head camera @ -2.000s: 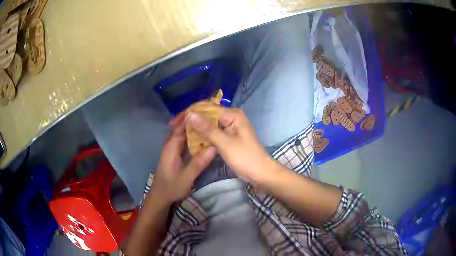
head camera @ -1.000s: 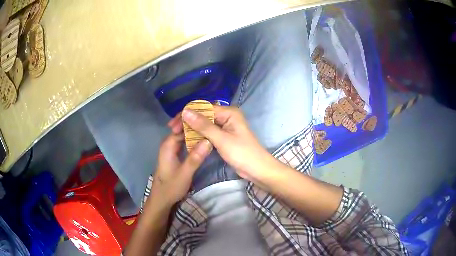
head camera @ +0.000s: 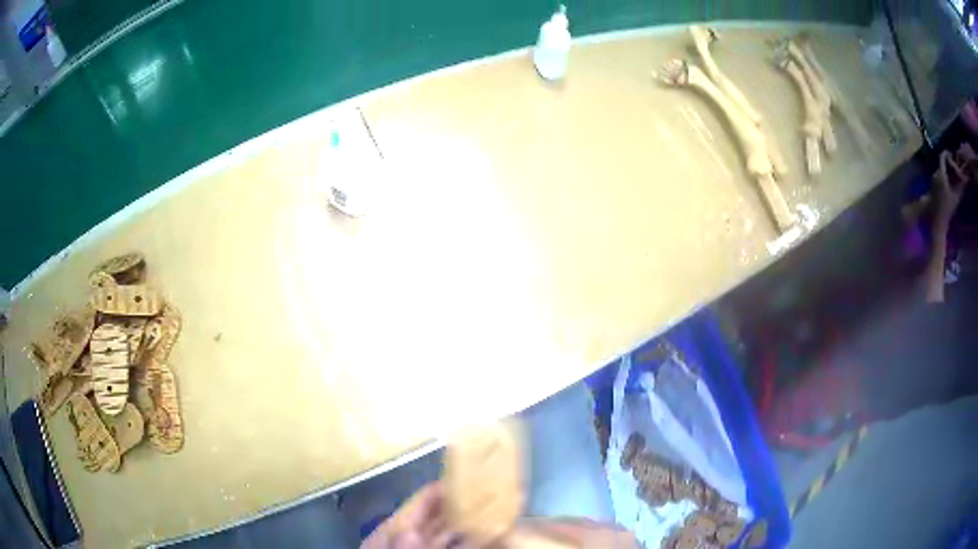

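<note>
A tan sole-shaped piece [head camera: 488, 479], blurred, stands upright at the table's near edge, low in the head view. My left hand [head camera: 413, 522] is just left of it, blurred and cut off by the bottom edge. My right hand [head camera: 568, 533] is at its lower right, also blurred and cut off. Fingers meet the lower part of the piece; which hand carries its weight is hidden. A loose pile of striped foot assemblies [head camera: 112, 367] lies at the table's left. A white glue bottle [head camera: 345, 182] with a teal nozzle is on the table behind the bright glare.
A second white bottle [head camera: 552, 48] stands at the far edge. Long bone-like leg parts [head camera: 751, 134] lie far right. A green surface [head camera: 247, 54] runs behind the table. A blue tray [head camera: 751, 429] with brown plates [head camera: 670, 477] is below right. A dark phone [head camera: 43, 472] lies left. Another person's arm [head camera: 942, 231] shows right.
The view has tilted up from the lap to the whole tabletop. The hands and the piece now sit at the bottom edge, by the table's near edge. The piece shows a plainer, blurred face.
</note>
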